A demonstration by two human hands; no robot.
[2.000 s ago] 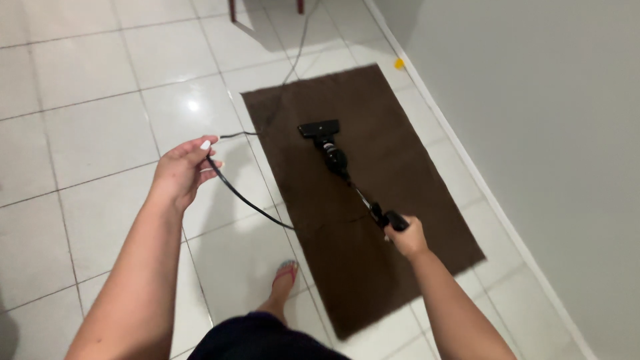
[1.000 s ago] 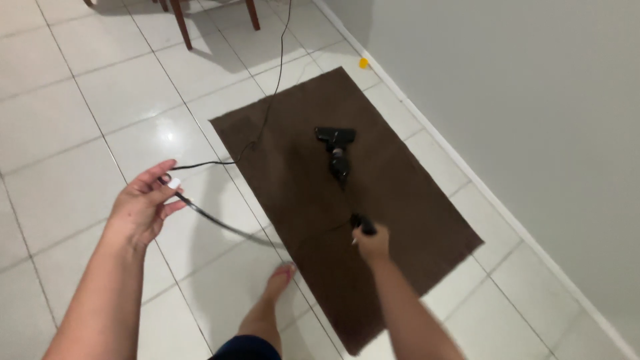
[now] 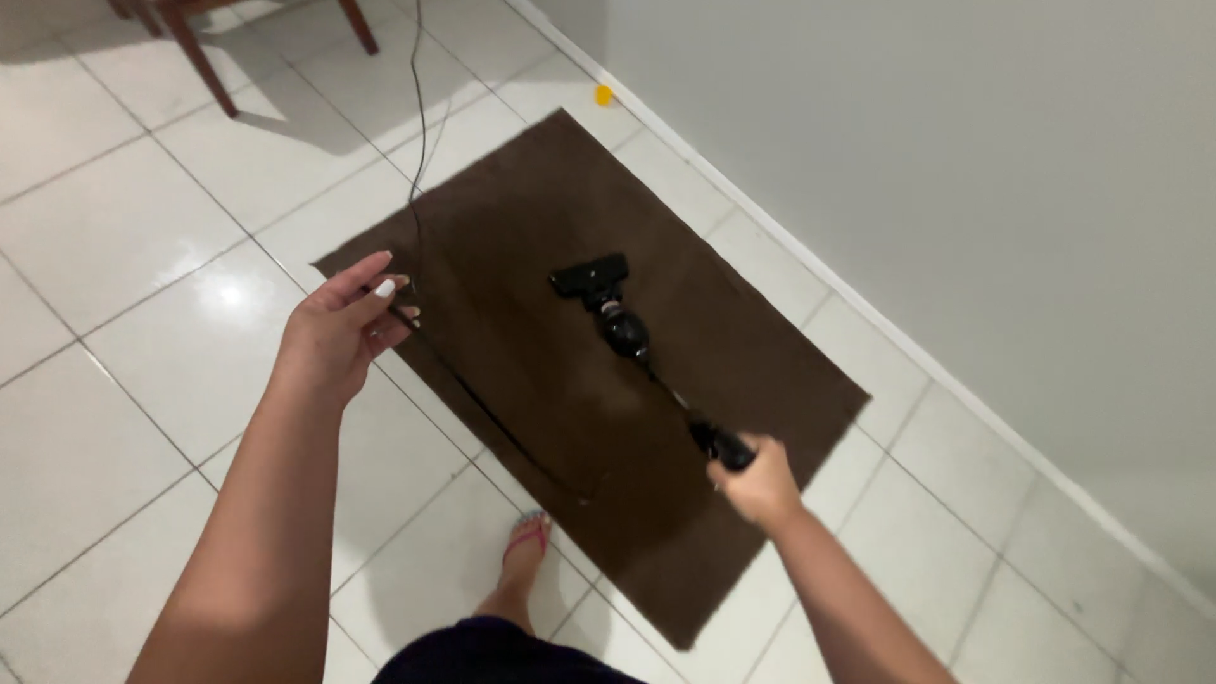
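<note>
My right hand (image 3: 760, 475) grips the black handle of a stick vacuum cleaner (image 3: 624, 331). Its thin tube runs up and left to a black floor head (image 3: 589, 276), which rests on a dark brown rug (image 3: 760, 351). At the rug's left corner, my left hand (image 3: 347, 318) holds a black power cord (image 3: 484, 404) between thumb and fingers. From there the cord droops over the rug toward the vacuum's handle; where it joins is too dark to tell. Another stretch of cord goes up past the rug's far edge.
Brown wooden furniture legs (image 3: 204, 66) stand on the white tiled floor (image 3: 142, 275) at the upper left. A grey wall (image 3: 902, 171) with a white baseboard (image 3: 855, 304) runs along the right. Near it lies a small yellow object (image 3: 603, 95). My foot in a pink flip-flop (image 3: 527, 541) is beside the rug.
The view has shifted, bringing more of the furniture legs into sight. Both hands keep their holds on the cord and the handle. The vacuum has moved over the rug.
</note>
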